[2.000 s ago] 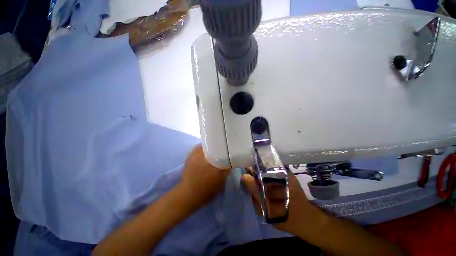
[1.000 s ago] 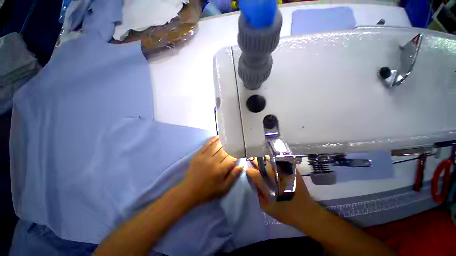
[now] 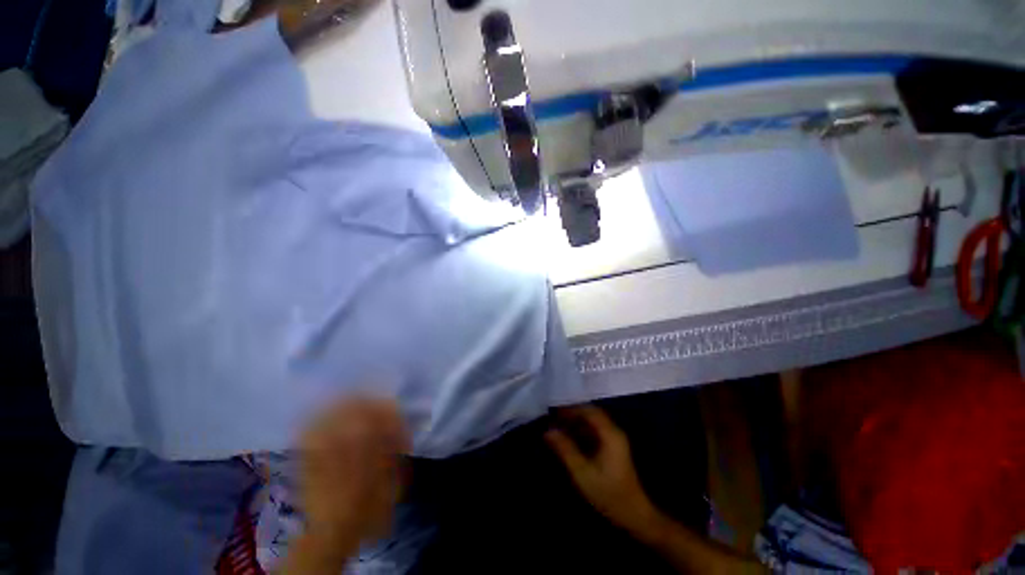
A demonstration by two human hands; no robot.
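Observation:
A large light blue cloth (image 3: 202,247) spreads left of the needle area, and its right part lies under the lit end of the sewing machine head (image 3: 719,101). Its near edge hangs at the table's front. My left hand (image 3: 354,455) is blurred over the cloth's near edge; its fingers cannot be made out. My right hand (image 3: 601,461) is just below the table edge by the cloth's near right corner, thumb and finger close to the cloth; whether they grip it is unclear. The presser foot and needle are lost in glare.
Light blue spare pieces (image 3: 759,208) lie right of the needle. Dark red snips (image 3: 924,238) and red-handled scissors (image 3: 980,267) lie farther right. A measuring scale (image 3: 697,337) runs along the front table edge. A red heap (image 3: 933,449) is below right. Brown wrapping shows upper left.
Both hands have left the needle area and moved down towards the table's front edge. The cloth near the needle is now spread flatter towards the front. The view has tilted, showing the machine's front.

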